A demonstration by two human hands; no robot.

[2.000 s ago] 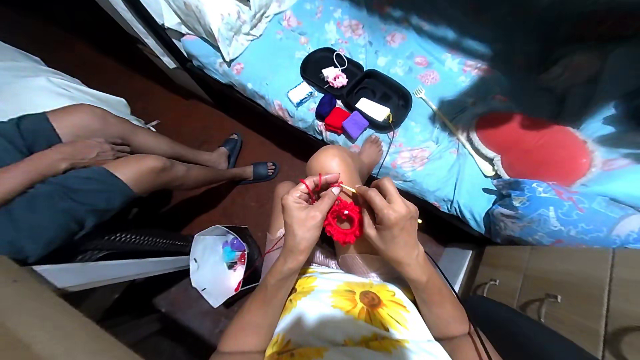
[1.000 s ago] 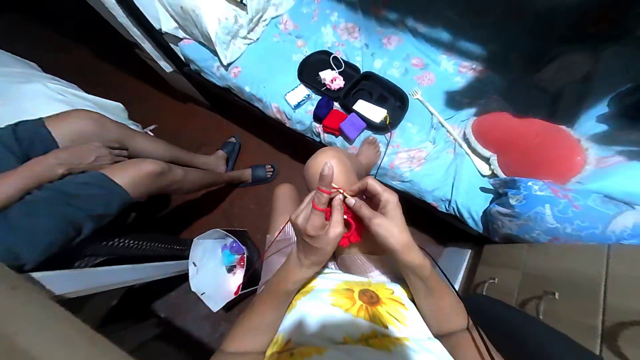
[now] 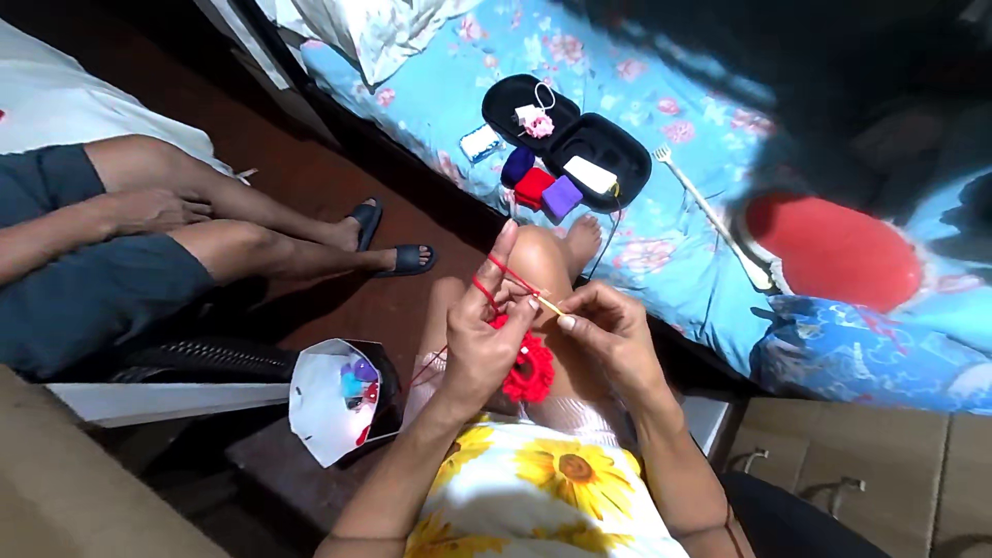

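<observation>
Red crocheted work (image 3: 532, 370), ruffled and ring-shaped, hangs below my left hand (image 3: 487, 325), whose thumb and fingers pinch its upper part. Red yarn (image 3: 511, 273) loops around my raised left index finger and runs to the tip of a yellow crochet hook (image 3: 549, 305). My right hand (image 3: 612, 329) grips the hook between thumb and fingers, just right of the left fingertips. The hook's far end is hidden in the right hand. A thin strand of yarn also trails down to the left of my left hand.
On the flowered bed lie an open black case (image 3: 601, 159), red (image 3: 533, 189) and purple (image 3: 562, 197) bundles, a back scratcher (image 3: 717, 221) and a red heart-shaped cushion (image 3: 837, 252). A white container (image 3: 318, 407) with small items stands lower left. A person's legs (image 3: 256, 248) extend from the left.
The left index finger is now raised with yarn stretched from it to the hook. The red work, largely covered by the hands one second ago, shows more fully below the left hand.
</observation>
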